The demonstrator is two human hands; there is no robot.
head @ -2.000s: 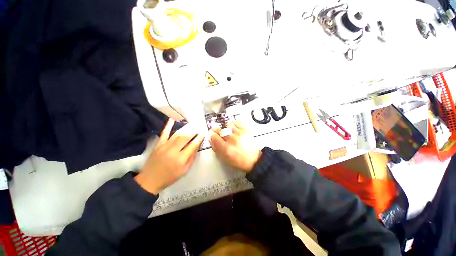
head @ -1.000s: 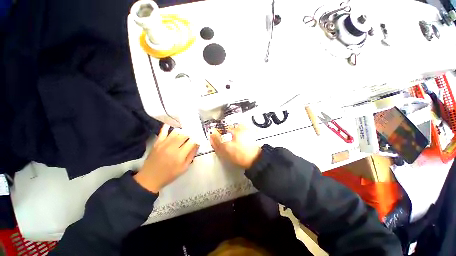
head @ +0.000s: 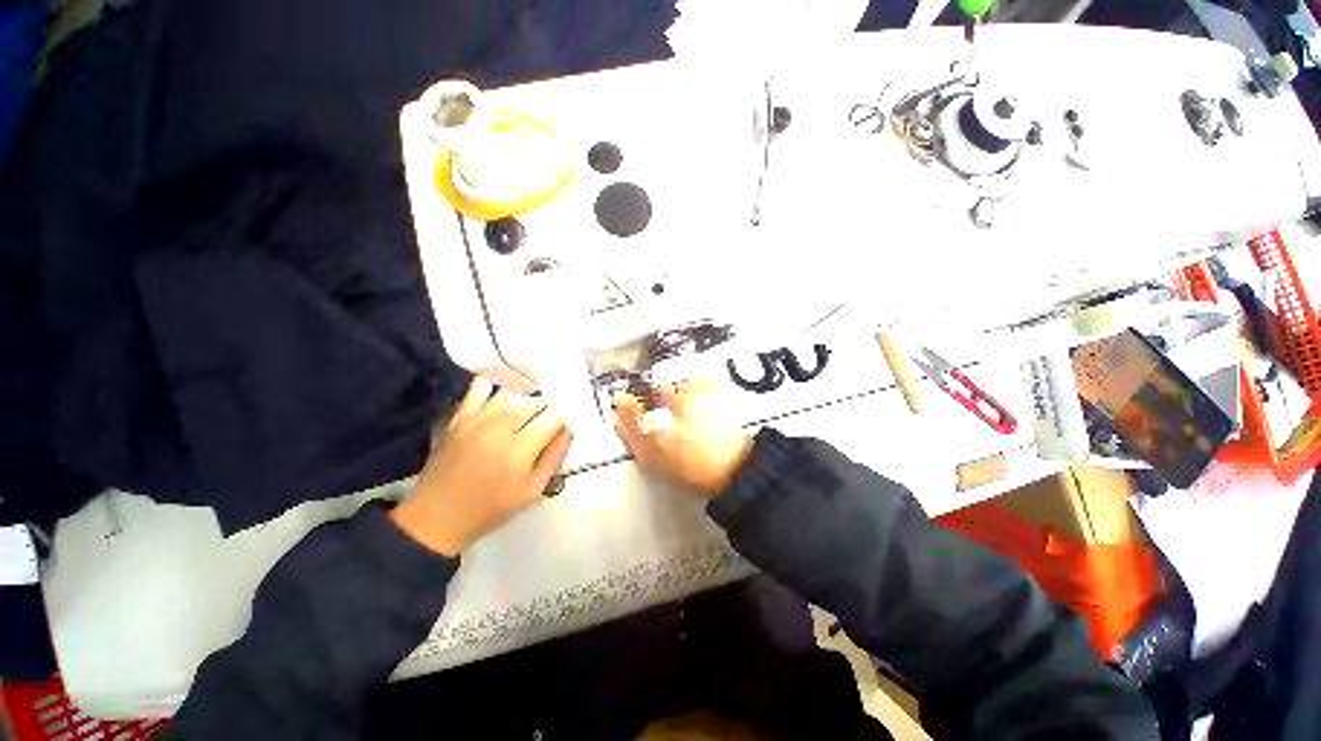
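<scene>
A large dark garment point(head: 290, 333) is spread left of the white sewing machine point(head: 811, 174), its edge reaching under my left hand. My left hand point(head: 490, 460) lies flat on the garment's edge left of the needle area point(head: 632, 379), fingers close together. A small dark bit shows at its right side. My right hand point(head: 693, 437) is at the needle area, thumb and forefinger by the presser foot. Glare and the machine head hide what its fingertips touch, so I cannot tell if they hold cloth.
Black scissor handles point(head: 777, 368), a tan stick point(head: 898, 372) and red thread snips point(head: 968, 391) lie right of my right hand. A smartphone point(head: 1153, 407) rests on the white tray. Red baskets stand at the far right point(head: 1284, 434) and lower left point(head: 65, 717).
The view has shifted, so the machine sits lower and its back edge shows. My left hand's fingers have drawn slightly back from the needle area and closer together. My right hand stays near the needle.
</scene>
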